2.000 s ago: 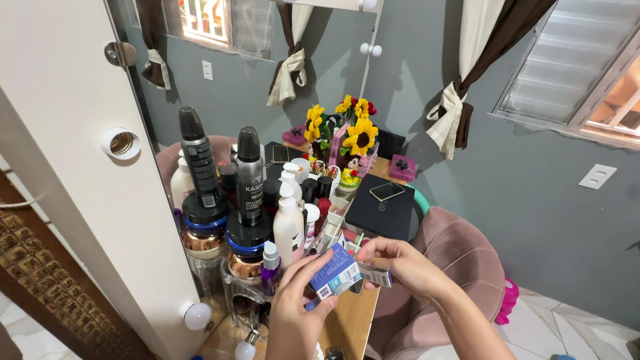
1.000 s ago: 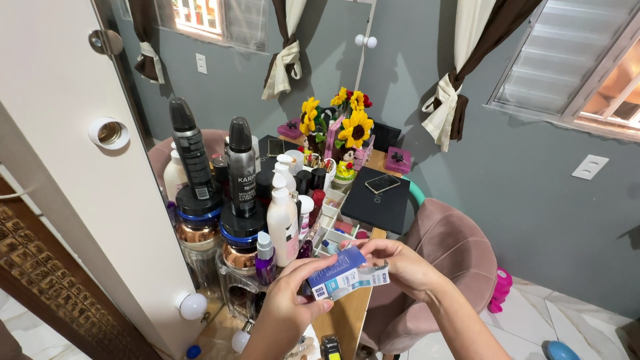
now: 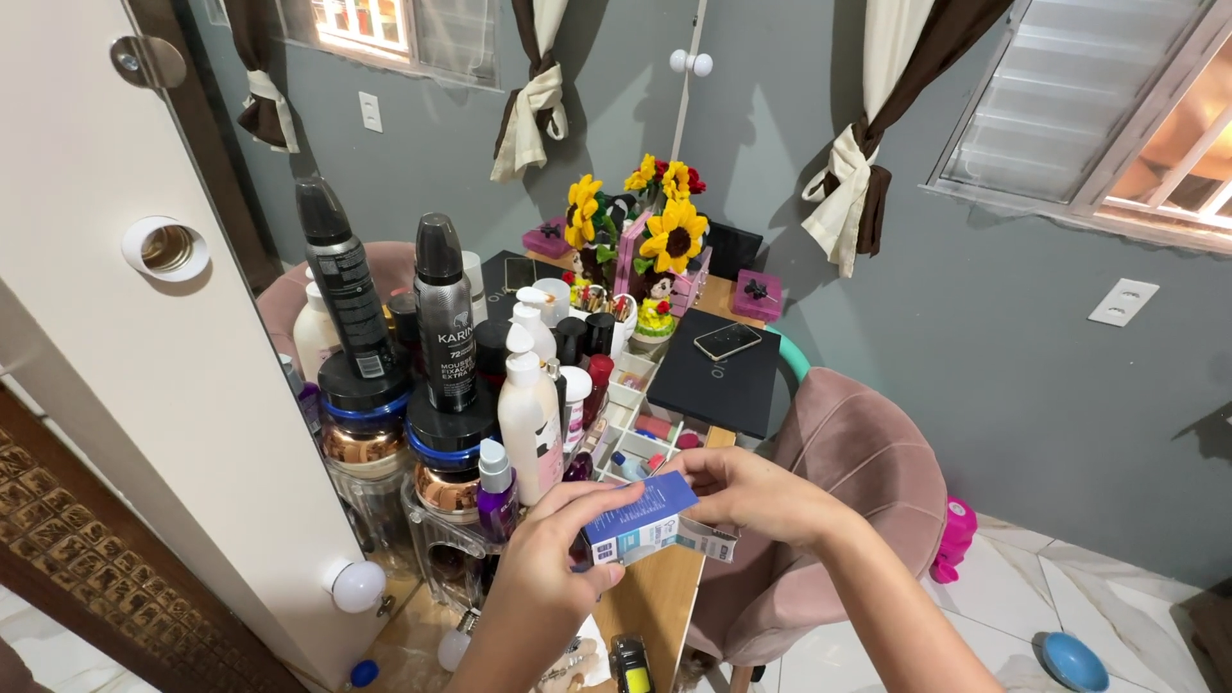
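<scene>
A small blue and white cardboard box (image 3: pixel 640 515) with printing on it is gripped by my left hand (image 3: pixel 558 558), thumb below and fingers on top. Its end flap stands open toward the right. My right hand (image 3: pixel 756 496) is at that open end, its fingertips partly hidden behind the box, so what they hold cannot be told. Just behind the hands are a purple pump bottle (image 3: pixel 497 496), a white pump bottle (image 3: pixel 529 423) and a white compartment organizer (image 3: pixel 630 409) with small cosmetics.
A mousse can (image 3: pixel 445 327) stands on a lidded jar (image 3: pixel 448 452) beside the mirror. A phone (image 3: pixel 728 341) lies on a black laptop (image 3: pixel 717 380). Crocheted sunflowers (image 3: pixel 672 236) stand farther back. A pink upholstered chair (image 3: pixel 847 481) is at the right of the wooden table (image 3: pixel 664 602).
The box has turned in my left hand, and its flap now points out to the right. My right hand has shifted to the box's open end.
</scene>
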